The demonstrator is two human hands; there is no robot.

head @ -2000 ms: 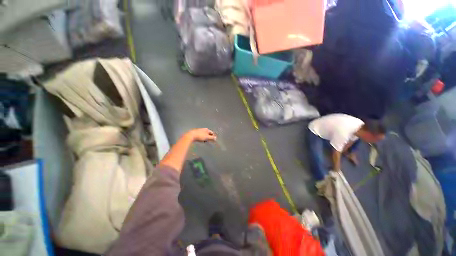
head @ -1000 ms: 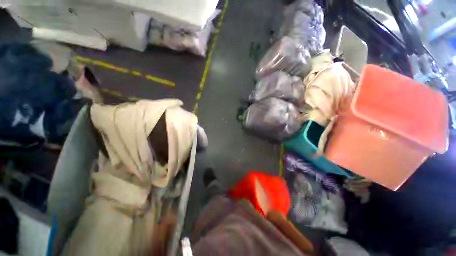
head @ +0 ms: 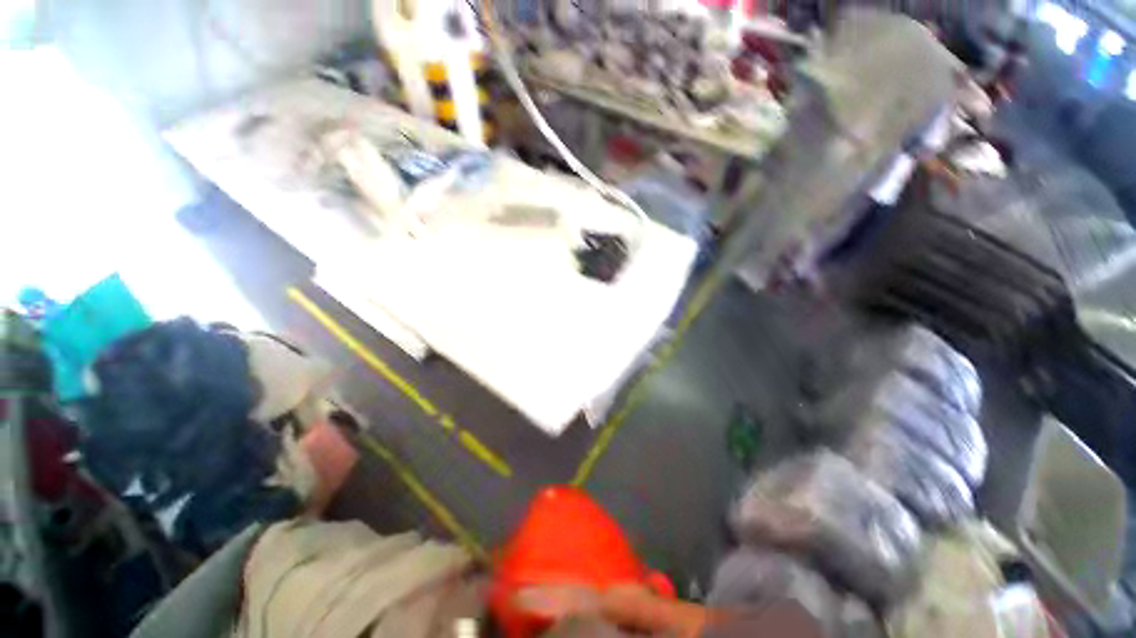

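Note:
A shiny red-orange plastic bag (head: 567, 538) is at the bottom centre, close to my body. My right hand (head: 604, 606) lies across the lower part of the bag and holds it; the forearm comes in from the right. The hand is blurred and cut low in the picture, so the single fingers do not show clearly. My left hand is not in view.
Beige cloth (head: 349, 580) lies in the cart at the lower left. A long white table (head: 498, 299) stands ahead, with cloth on it. Grey-wrapped bundles (head: 828, 511) line the right. Dark cloth (head: 187, 405) is piled left. Yellow lines cross the floor.
The view has swung left and up, bringing the white table into sight. The red-orange bag has stayed near my body with my right hand. The blurred hand over the cart has left view.

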